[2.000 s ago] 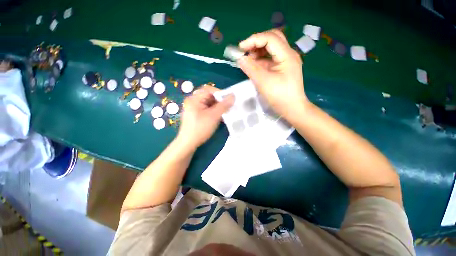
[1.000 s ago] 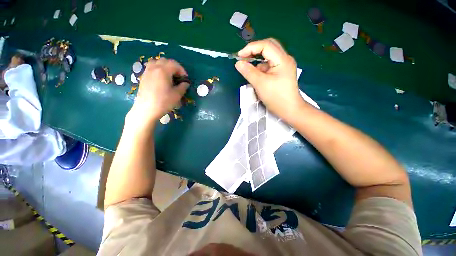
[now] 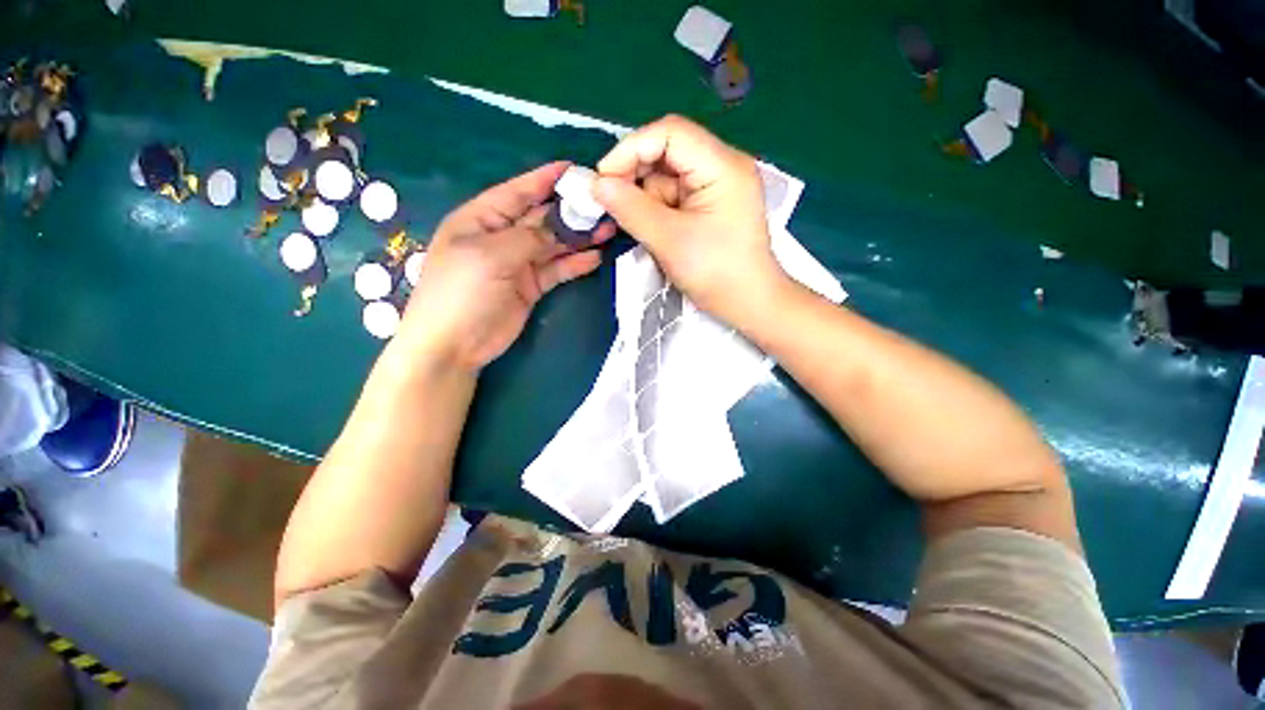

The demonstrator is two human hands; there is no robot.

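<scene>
My left hand (image 3: 488, 264) holds a dark round module (image 3: 577, 225) between thumb and fingers. My right hand (image 3: 694, 208) pinches a whitish adhesive pad (image 3: 580, 194) against the module's face. Whether the pad sticks to it cannot be told. Overlapping sticker sheets (image 3: 666, 395) with grey rounded squares lie below my hands, their upper part partly hidden by my right hand. A module pile (image 3: 322, 218) with pale round faces and orange-gold tails lies left of my left hand.
Green bench (image 3: 181, 291) with torn pale tape (image 3: 520, 108) along its far edge. Beyond it, modules with white pads (image 3: 988, 136) and dark ones lie on the green belt. Another module heap (image 3: 39, 118) is at far left, a white strip (image 3: 1221, 479) at right.
My left hand has moved from the pile to my right hand and now holds a module. The pad in my right hand now meets the module. The view has shifted.
</scene>
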